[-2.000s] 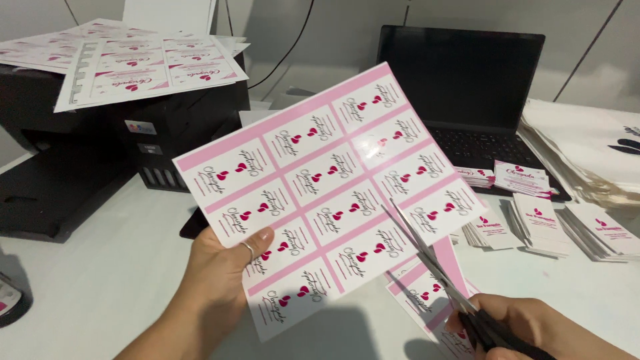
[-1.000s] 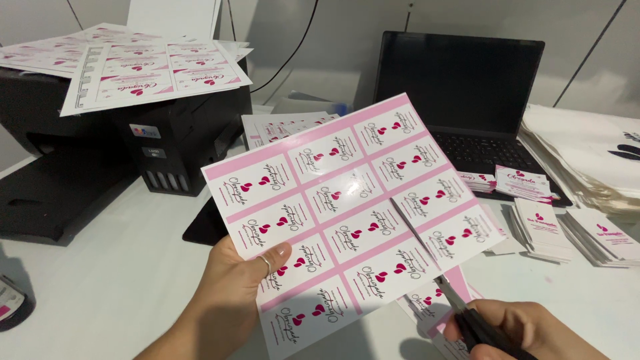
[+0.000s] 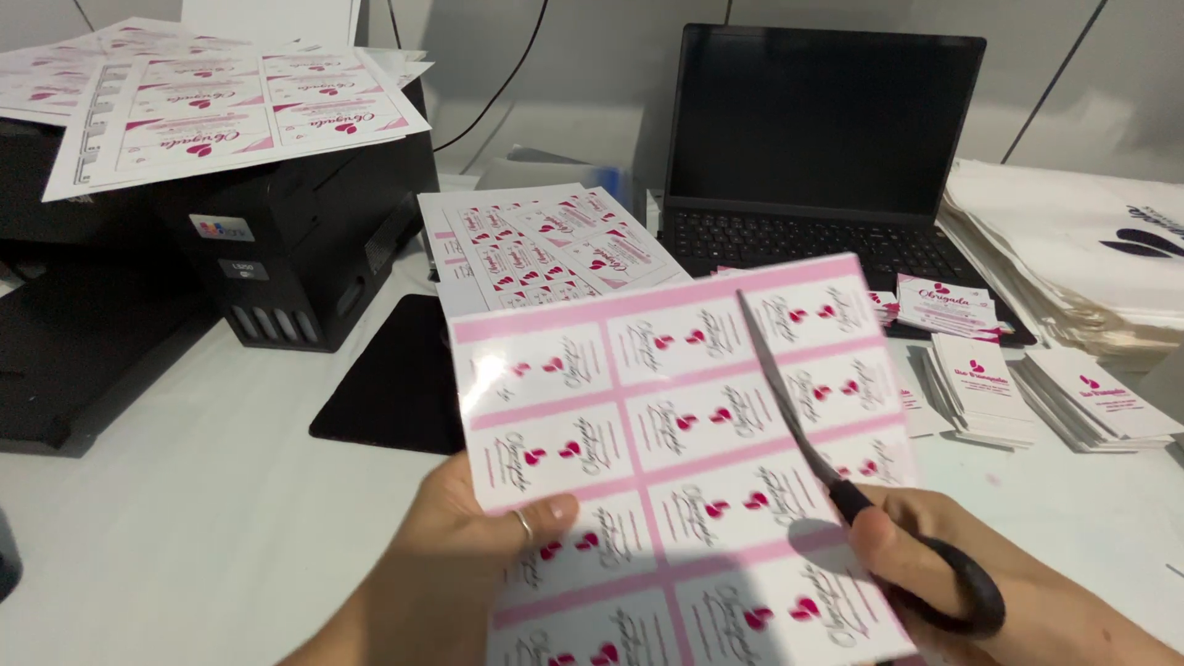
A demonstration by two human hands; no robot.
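Observation:
A printed sheet of cards with pink borders (image 3: 647, 481) is raised in front of me, tilted a little. My left hand (image 3: 490, 536) grips its left edge, thumb on the printed face, a ring on the thumb. Black-handled scissors (image 3: 786, 407) are in my right hand (image 3: 916, 546), by the sheet's right side; their blade lies across the front of the sheet, pointing up and away. Whether the blades touch the paper cannot be told. My right fingers are partly hidden behind the handle and the sheet.
A black printer (image 3: 305, 231) on the left bears printed sheets (image 3: 231, 111). Behind the held sheet are more printed sheets (image 3: 555, 240) and a black laptop (image 3: 814, 129). Card stacks (image 3: 980, 388) stand at the right, near white bags (image 3: 1073, 250). A black flat pad (image 3: 393, 379) lies beside the printer.
The held sheet has turned to a more upright angle. The scissors now point more steeply upward, across the sheet's upper right part. Printed sheets behind it show more fully.

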